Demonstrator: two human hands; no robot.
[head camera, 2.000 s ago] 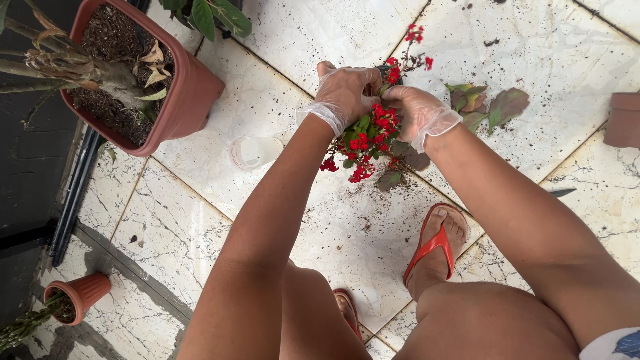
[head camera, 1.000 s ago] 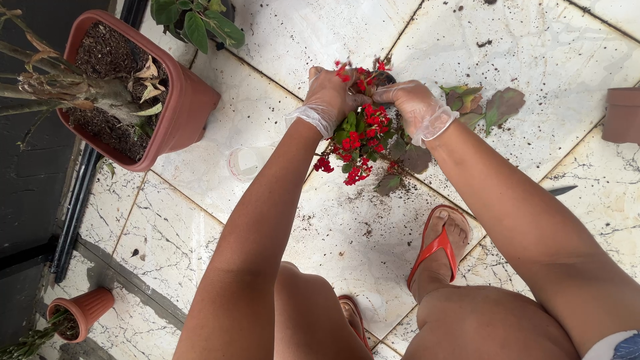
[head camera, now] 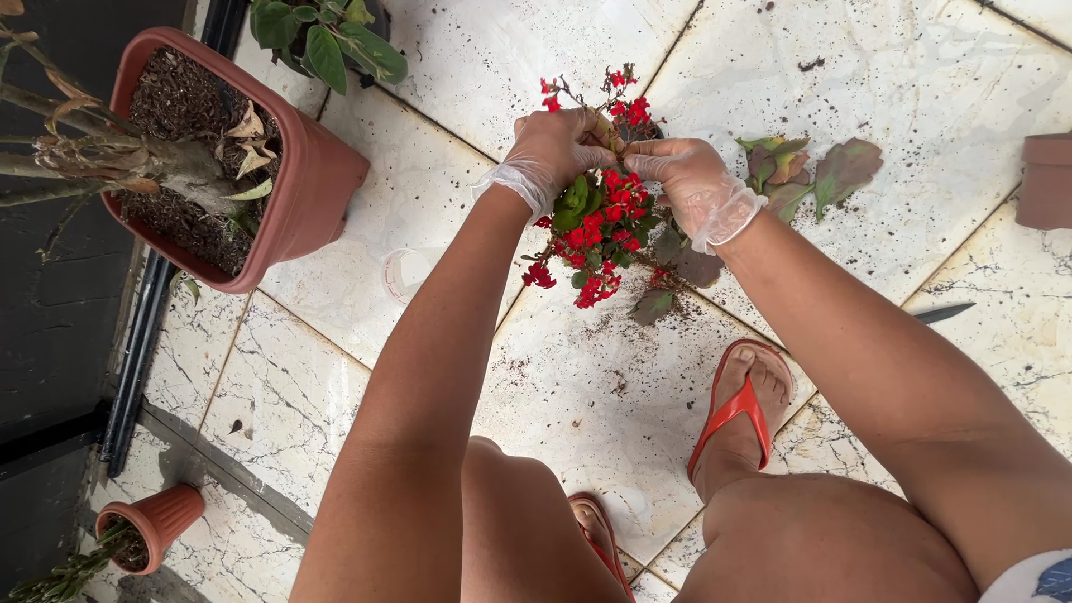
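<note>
Both my hands wear clear disposable gloves and meet over a plant with red flower clusters and green leaves. My left hand has its fingers closed on a flower stem of it, near the top of the plant. The fingertips of my right hand pinch the same stem area, almost touching the left fingertips. More red blossoms stand out above my fingers. Behind them part of a dark round pot shows. Purplish-green leaves hang or lie below my right hand.
Detached leaves lie right on the tiled floor amid scattered soil. A knife blade shows beside my right forearm. A large potted plant's pot, a small terracotta pot, a leafy plant, a brown pot and a transparent round item are around.
Flower stems that were lower or hidden behind my hands one second ago now stand out above my fingers. My hands remain close together at the plant.
</note>
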